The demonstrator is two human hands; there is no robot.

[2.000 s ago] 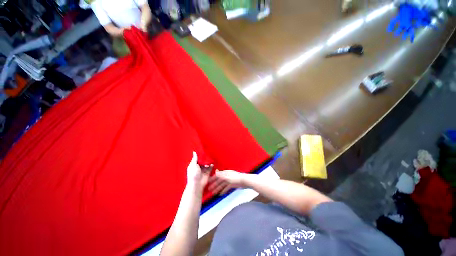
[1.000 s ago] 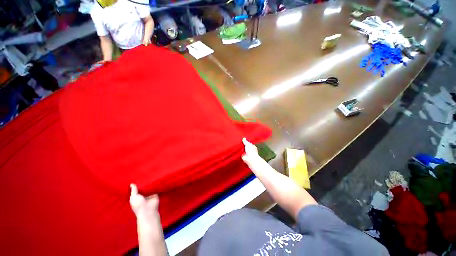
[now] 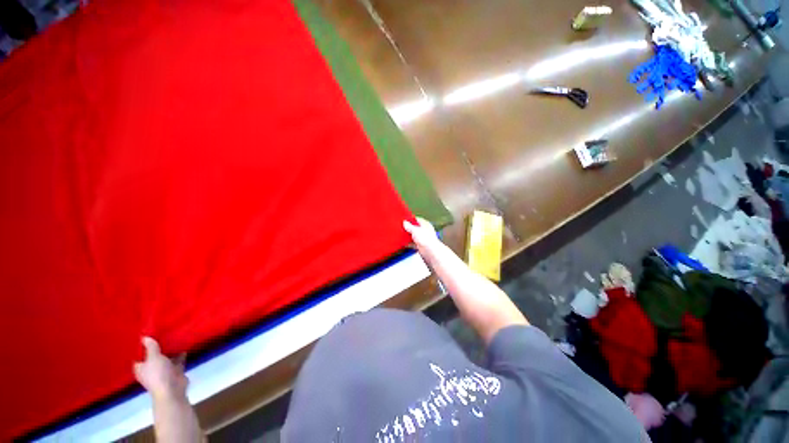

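Observation:
The red fabric ply (image 3: pixel 234 164) lies over most of the table on the left, with soft creases near my left hand. My left hand (image 3: pixel 162 370) grips its near edge at the lower left. My right hand (image 3: pixel 421 234) pinches its near right corner, beside the end of the green fabric (image 3: pixel 381 125). The green fabric shows as a strip along the red's right edge. A blue edge and a white strip (image 3: pixel 303 333) show below the red's near edge. The yellow weight block (image 3: pixel 484 245) stands just right of my right hand.
On the brown table (image 3: pixel 484 130) lie scissors (image 3: pixel 567 93), a small box (image 3: pixel 592 154), another small yellowish block (image 3: pixel 591 16) and a blue and white pile (image 3: pixel 666 73). Mixed offcuts (image 3: pixel 675 324) lie on the floor at right. No other person is in view.
The raised red fabric has come down flat and its near edge now lies along the blue and white edge. My hands have moved down to that edge, farther apart. The view has shifted; the co-worker is out of view.

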